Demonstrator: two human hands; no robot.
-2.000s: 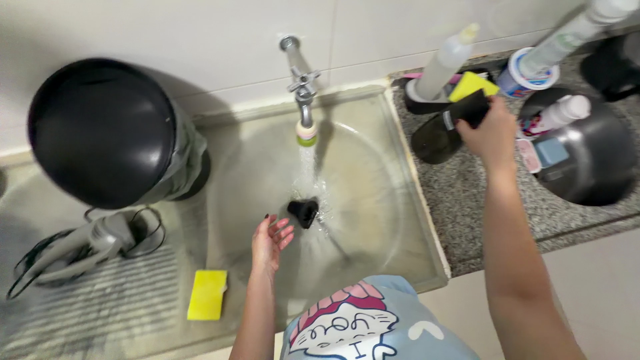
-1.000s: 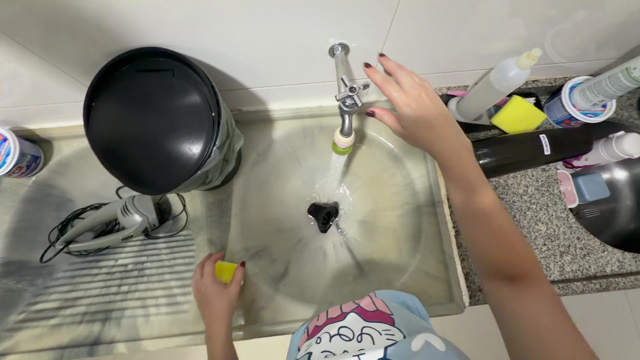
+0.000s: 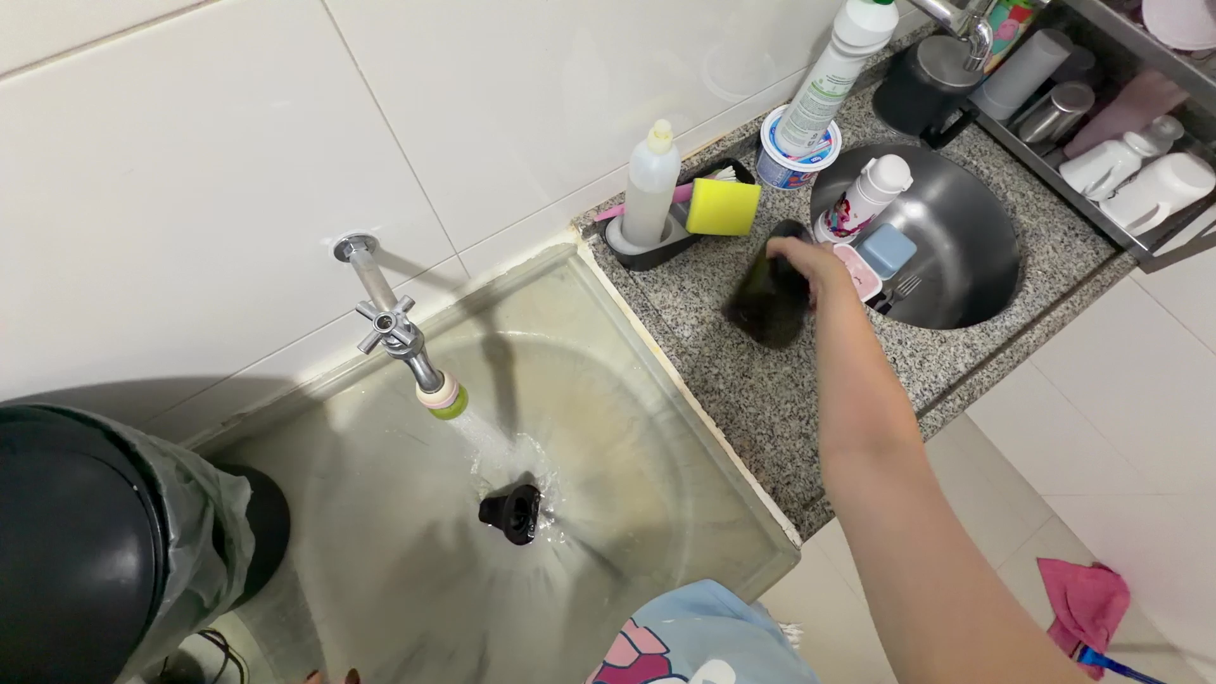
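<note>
My right hand (image 3: pixel 806 268) grips a dark, translucent bottle (image 3: pixel 771 309) over the granite counter, between the wash basin and the steel sink; the bottle is blurred. Of my left hand (image 3: pixel 334 677) only fingertips show at the bottom edge, and whether it holds anything is hidden. Water runs from the metal tap (image 3: pixel 399 337), through its pale and green nozzle (image 3: pixel 444 395), into the wash basin (image 3: pixel 627 475). A small black hollow part (image 3: pixel 513 513) lies on the basin floor where the water splashes. A yellow sponge (image 3: pixel 724 207) sits in a black caddy beside a clear pump-less bottle (image 3: pixel 652 185).
A black lidded bin (image 3: pixel 76 551) with a plastic liner stands at the left. The round steel sink (image 3: pixel 969 237) holds a white bottle (image 3: pixel 864 199), pink and blue containers and a fork. A white tub (image 3: pixel 798 161), a dark mug (image 3: pixel 921 90) and a dish rack (image 3: pixel 1073 176) are behind and beside it.
My right hand has moved from beside the tap to the dark bottle and taken hold of it. My left hand, earlier at a yellow sponge, is mostly out of view. The view has shifted right.
</note>
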